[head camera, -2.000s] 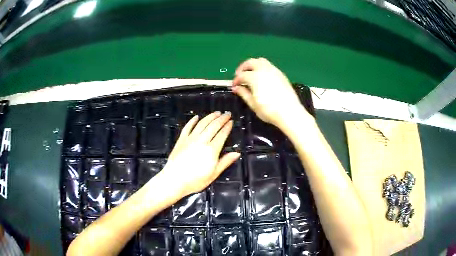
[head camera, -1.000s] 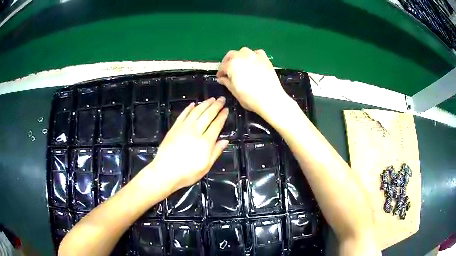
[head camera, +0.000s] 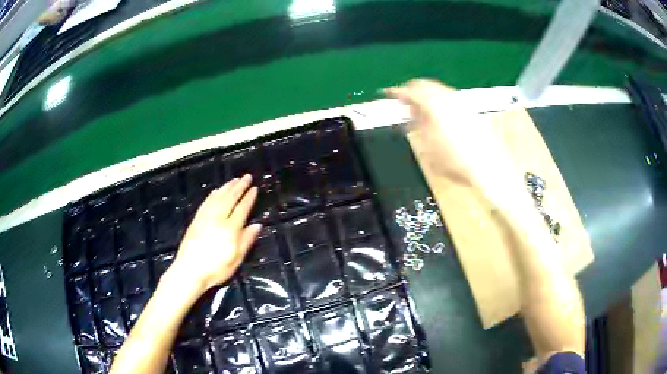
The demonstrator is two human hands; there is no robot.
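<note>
A large glossy black tray (head camera: pixel 314 248) with rows of rectangular pockets lies on the green mat. My left hand (head camera: pixel 219 234) rests palm down on its upper middle, fingers slightly apart. My right hand (head camera: pixel 439 120) is blurred, over the top of the tan cardboard sheet (head camera: pixel 475 277), off the tray. Whether its fingertips hold anything cannot be made out. A pile of small dark silvery parts (head camera: pixel 537 191) lies on the cardboard, partly hidden by my right forearm. Many tiny pale loop-shaped pieces (head camera: pixel 418 234) lie on the mat between tray and cardboard.
The green conveyor (head camera: pixel 256 73) runs beyond the pale bench edge (head camera: pixel 153 164). A grey upright (head camera: pixel 559 47) stands behind the cardboard. A few pale loops (head camera: pixel 51 261) lie left of the tray. A white cut-out frame (head camera: pixel 6 321) shows at far left, and an open carton (head camera: pixel 646 321) at lower right.
My right hand has left the tray's top edge and moved right over the cardboard. My left hand remains on the tray. The view has turned right, showing the loose loops beside the cardboard.
</note>
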